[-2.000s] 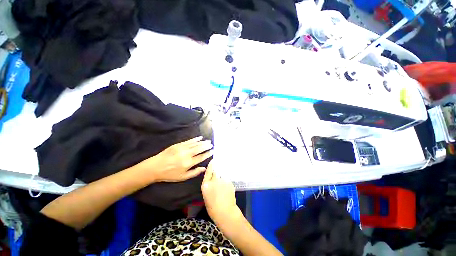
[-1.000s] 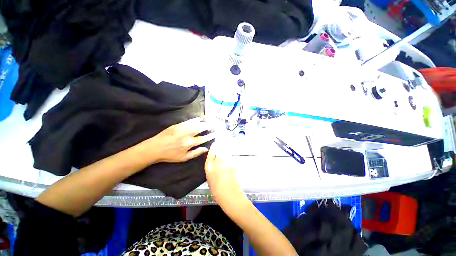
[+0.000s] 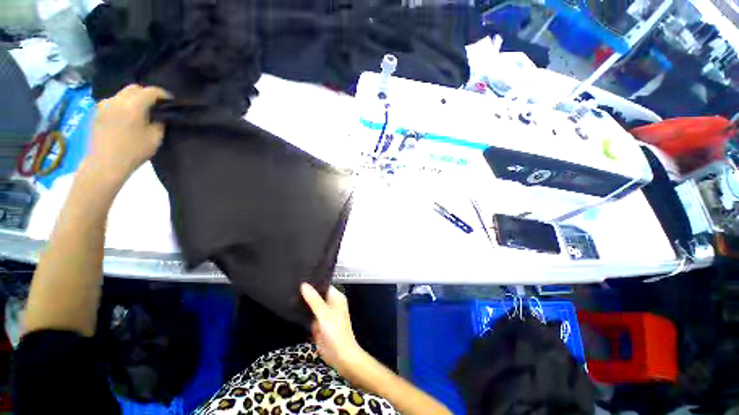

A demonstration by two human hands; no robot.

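A dark garment piece [image 3: 251, 203] is stretched between my two hands, left of the needle area, and hangs over the table's front edge. My left hand [image 3: 134, 130] is raised at the far left and grips a gathered part of the cloth. My right hand [image 3: 331, 320] pinches the cloth's lower right corner at the front edge. The sewing machine [image 3: 470, 134] stands to the right; the cloth's right edge lies close to its presser foot [image 3: 381, 166]. Whether the cloth is under the foot I cannot tell.
A dark cloth heap [image 3: 186, 57] lies at the back left. Orange-handled scissors [image 3: 49, 154] lie far left. Thread snips [image 3: 452, 217], a phone [image 3: 527, 233] and a small greyish case [image 3: 578, 242] lie right of the needle. A blue crate [image 3: 437, 328] and red stool [image 3: 636, 347] are below.
My left hand has moved from beside the needle to the far upper left, pulling the cloth out. My right hand has moved down to the cloth's front corner. The view has shifted.
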